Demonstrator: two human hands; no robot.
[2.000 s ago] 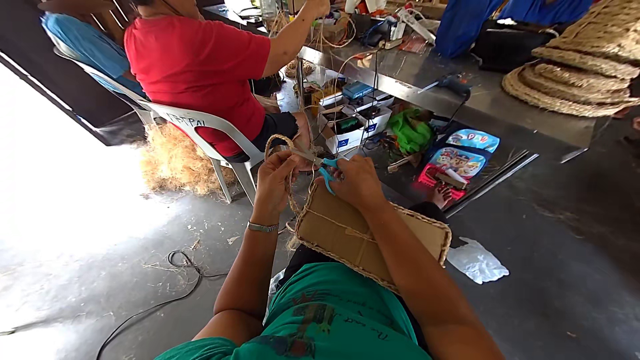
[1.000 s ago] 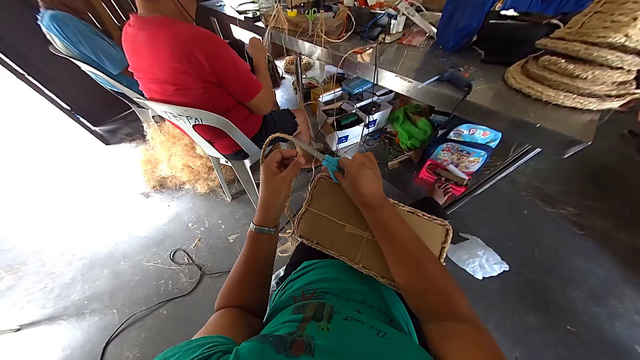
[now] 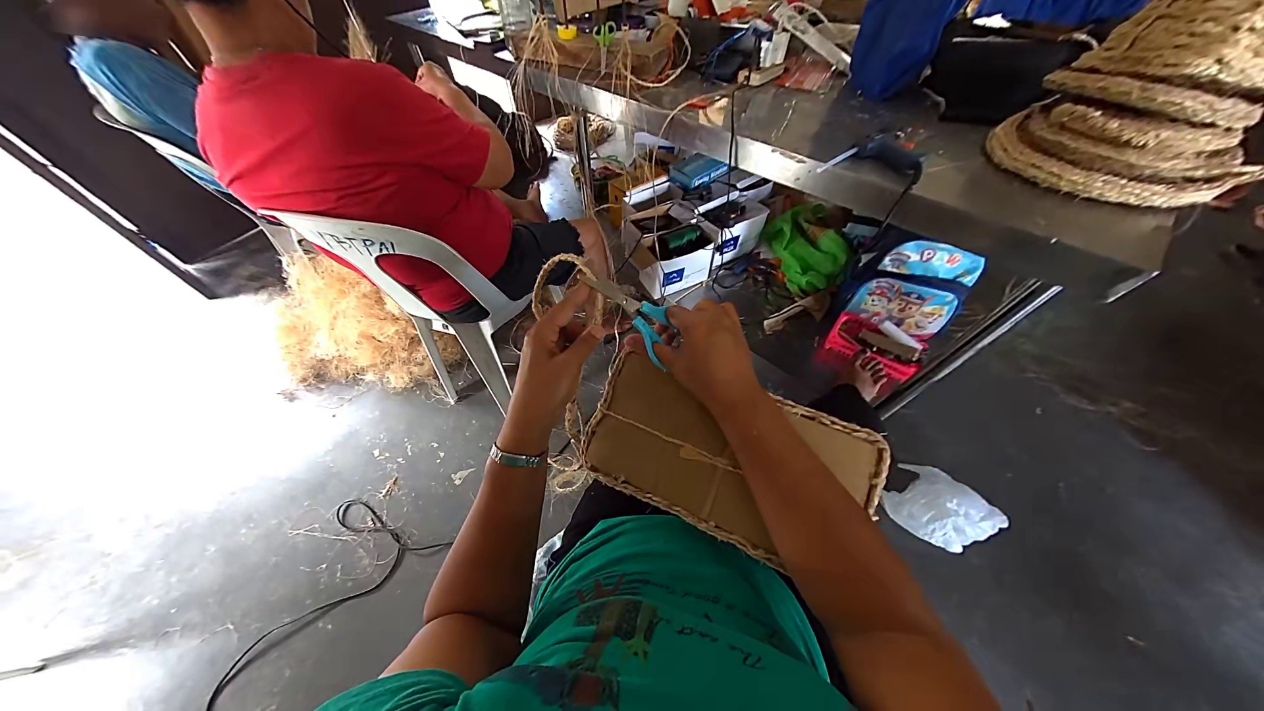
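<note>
My left hand (image 3: 561, 348) pinches a braided natural-fibre rope (image 3: 549, 269), which loops up over the fingers. In my right hand (image 3: 706, 354) are scissors with blue handles (image 3: 649, 331), their blades pointing up and left at the rope by my left fingers. Whether the blades are apart is too small to tell. A rectangular cardboard piece (image 3: 652, 476) edged with braided rope lies on my lap, partly behind my right forearm; a thin cord crosses it. More braid hangs beside its left edge.
Ahead stands a metal table (image 3: 790, 163) with a glue gun (image 3: 889, 153) and stacked woven fibre mats (image 3: 1116, 148). Boxes (image 3: 686, 267) sit beneath. A person in red (image 3: 346, 158) sits at left by a fibre heap (image 3: 346, 326). A cable (image 3: 380, 578) and plastic bag (image 3: 946, 509) lie on the floor.
The seated person's raised arm has come down from the table. My hands stay near the same place, still with the rope and scissors.
</note>
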